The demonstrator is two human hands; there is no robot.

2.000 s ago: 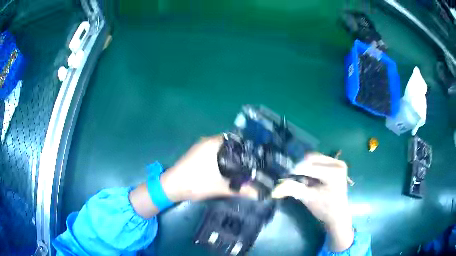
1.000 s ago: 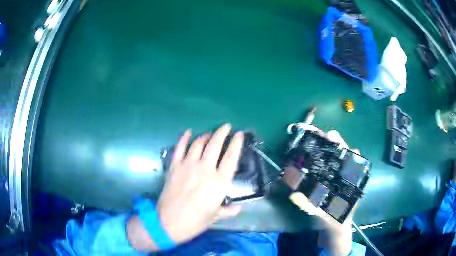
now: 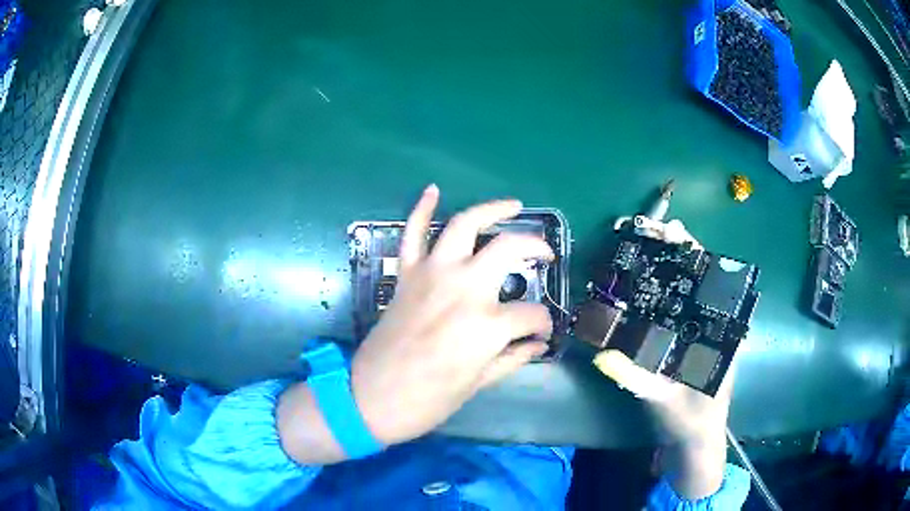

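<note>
A black circuit board (image 3: 674,309) with silver and brownish square parts is in my right hand (image 3: 683,404), tilted face up; a yellowish cot covers a fingertip. Thin purple wires show at its left edge. My left hand (image 3: 454,314) lies spread over an open black housing (image 3: 554,235) on the green bench, fingers on its inside; the palm hides much of it. A dark round part shows between the fingers. A thin pale wire runs from the housing toward the board. The air gun (image 3: 661,215) lies behind the board, partly hidden by it.
A blue bin (image 3: 748,70) of tiny black pieces stands at the upper right, beside a white box (image 3: 803,158) and white cloth (image 3: 834,105). A gold-yellow lump (image 3: 739,187) lies nearer. Grey housing parts (image 3: 832,261) lie at the right. A metal rail (image 3: 60,170) edges the left.
The housing, held with the board two seconds ago, now lies on the bench with its inside showing. My left hand has moved from its back onto its inside. The board stays in my right hand.
</note>
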